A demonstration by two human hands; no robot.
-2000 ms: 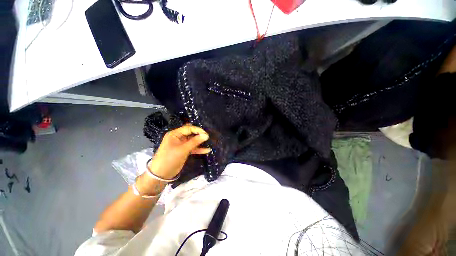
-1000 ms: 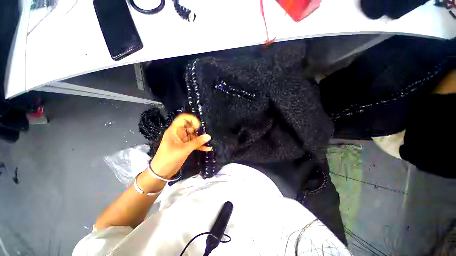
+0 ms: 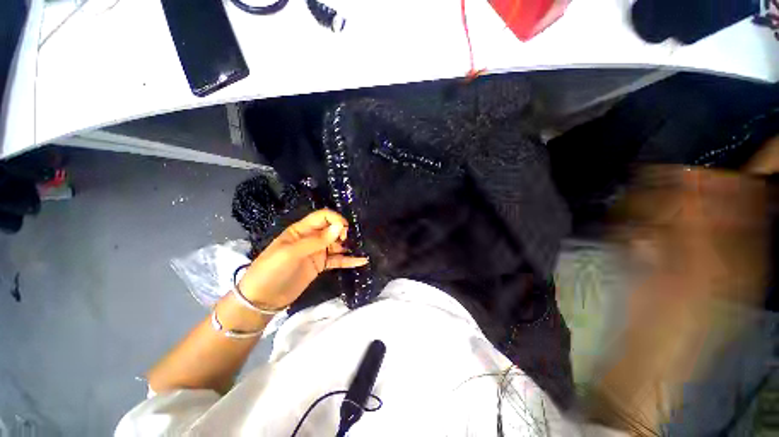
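Observation:
A black nubby jacket (image 3: 504,188) lies bunched over my lap, with silver-flecked braid trim (image 3: 340,162) along its edge and a short trimmed pocket line. My left hand (image 3: 307,247) wears two bracelets and holds the trimmed edge near my waist, with its fingers bent and thumb low on the trim. No needle or thread shows clearly at the fingertips. A strongly blurred forearm and hand on the right, apparently my right hand (image 3: 692,230), is away from the jacket edge; its fingers and anything in them cannot be made out.
A white table (image 3: 393,51) crosses the top, with a smartphone (image 3: 203,43), a cable, a red pouch (image 3: 528,13) and a hanging red cord. A black glittery bundle (image 3: 254,203) and crumpled clear plastic (image 3: 209,269) are left of my lap. Another trimmed black garment shows at right.
The blurred right arm has swept into view at the right. My left hand stays at the trim, with its upper fingers shifted slightly. The view has tilted down a little.

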